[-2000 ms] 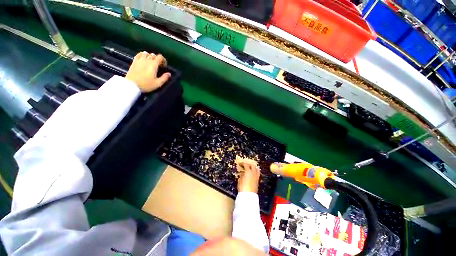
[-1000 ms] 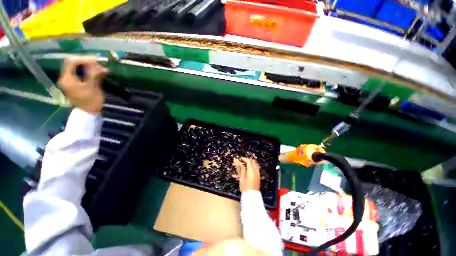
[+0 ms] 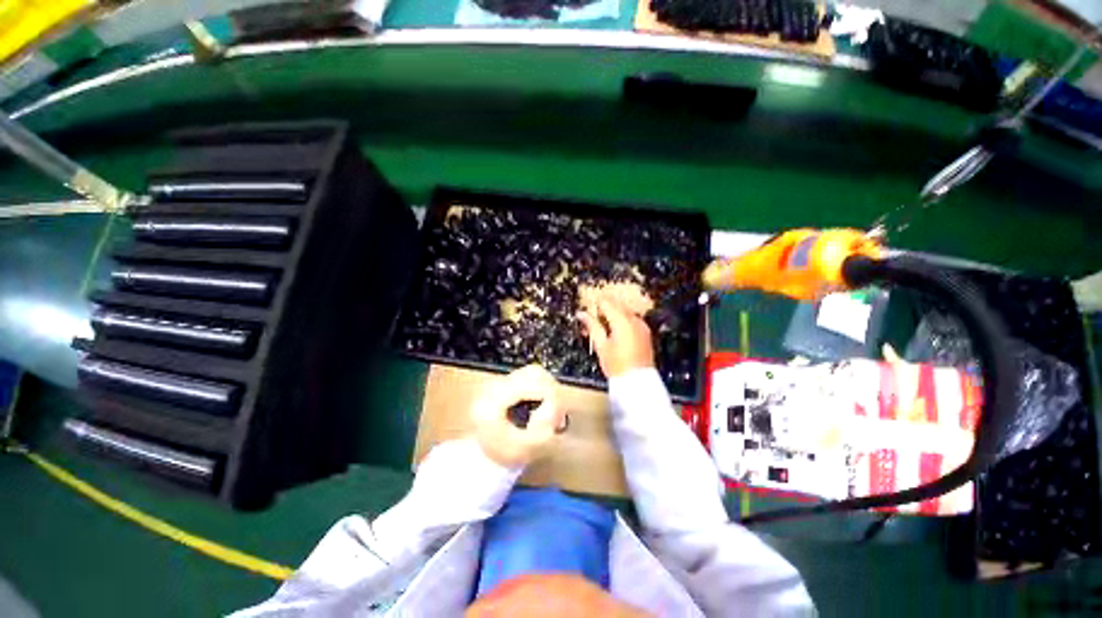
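Note:
My left hand (image 3: 517, 417) is closed around a black tube body (image 3: 525, 413), seen end-on as a dark round shape, above the tan cardboard sheet (image 3: 453, 404). My right hand (image 3: 620, 334) is over the right half of the black parts tray (image 3: 550, 365), its fingers down among the loose small black fittings (image 3: 483, 260); whether it holds one cannot be told. The orange electric screwdriver (image 3: 792, 263) hangs to the right of the tray, with no hand on it.
A black foam rack (image 3: 317, 302) with several tubes in slots stands at left. The automatic screw feeder (image 3: 773, 423) is right of the tray, with a black hose (image 3: 993, 374) curving over it. A crumpled clear bag (image 3: 1042, 392) lies on a second dark tray (image 3: 1027, 513) at far right.
My left hand has left the foam rack and come in front of me with the tube. My right hand stays in the parts tray. The camera view has turned down.

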